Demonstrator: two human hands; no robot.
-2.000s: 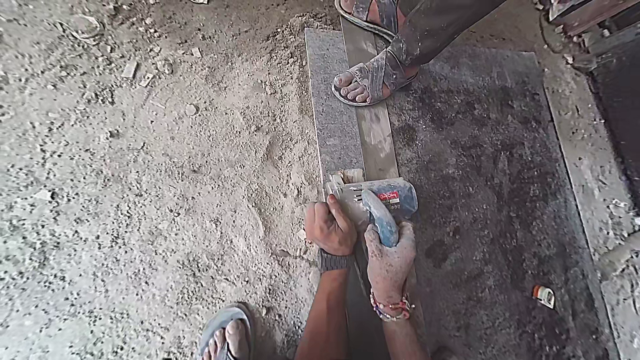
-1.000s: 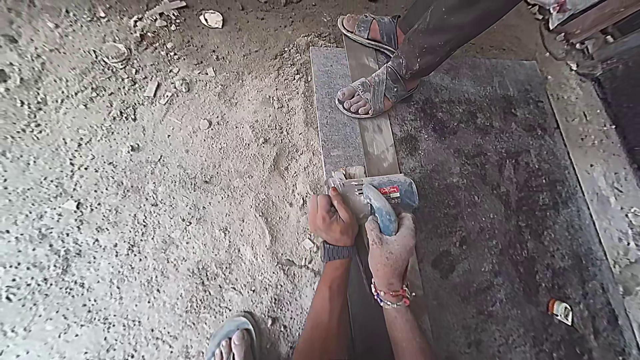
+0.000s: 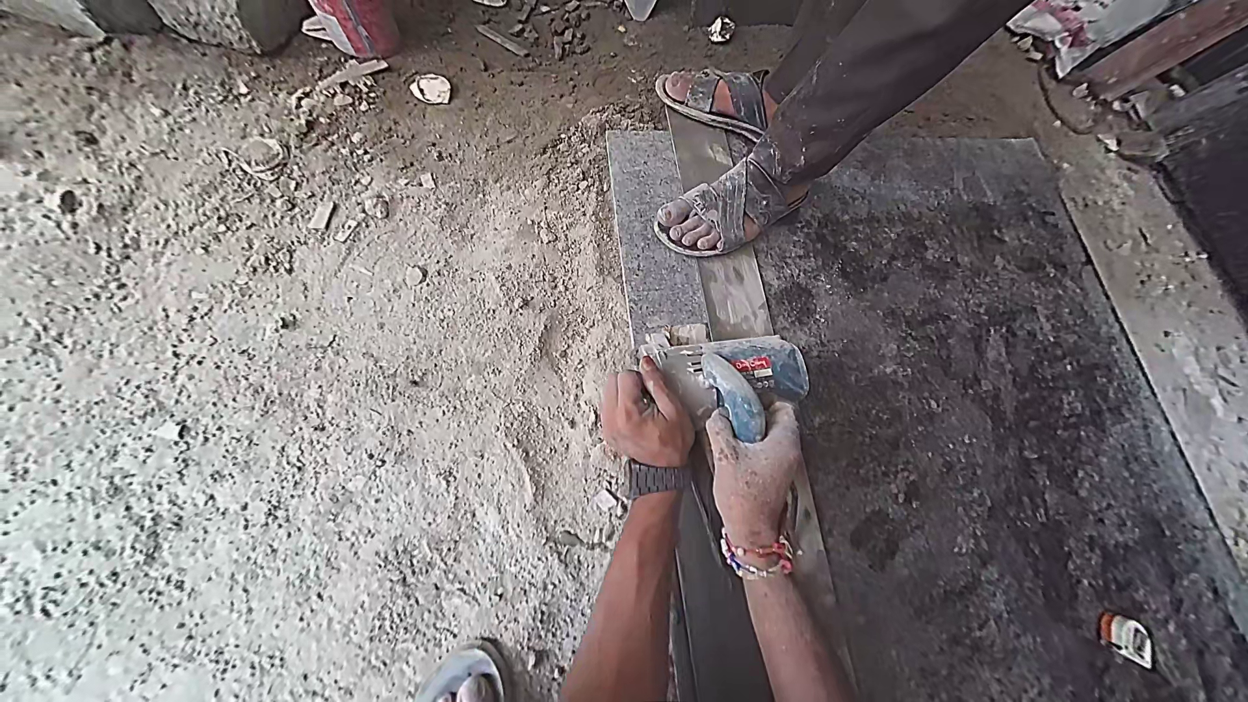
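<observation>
My right hand (image 3: 756, 473), dusty and with beaded bracelets at the wrist, grips the blue handle of a handheld power cutter (image 3: 746, 375). The cutter lies across a long flat straight strip (image 3: 733, 292) on a grey stone slab (image 3: 658, 229). My left hand (image 3: 648, 414), with a dark watch at the wrist, is curled at the left end of the cutter's metal base; whether its fingers grip the base is not clear. The blade is hidden.
Another person's sandalled foot (image 3: 717, 214) presses on the strip and slab beyond the cutter. A large dark slab (image 3: 936, 390) lies at right, with a small container (image 3: 1126, 639) on it. Rubble and dust cover the ground at left. My slippered foot (image 3: 468, 678) is at the bottom.
The view has shifted, showing more ground at the top. The cutter and both hands stay at nearly the same place along the strip.
</observation>
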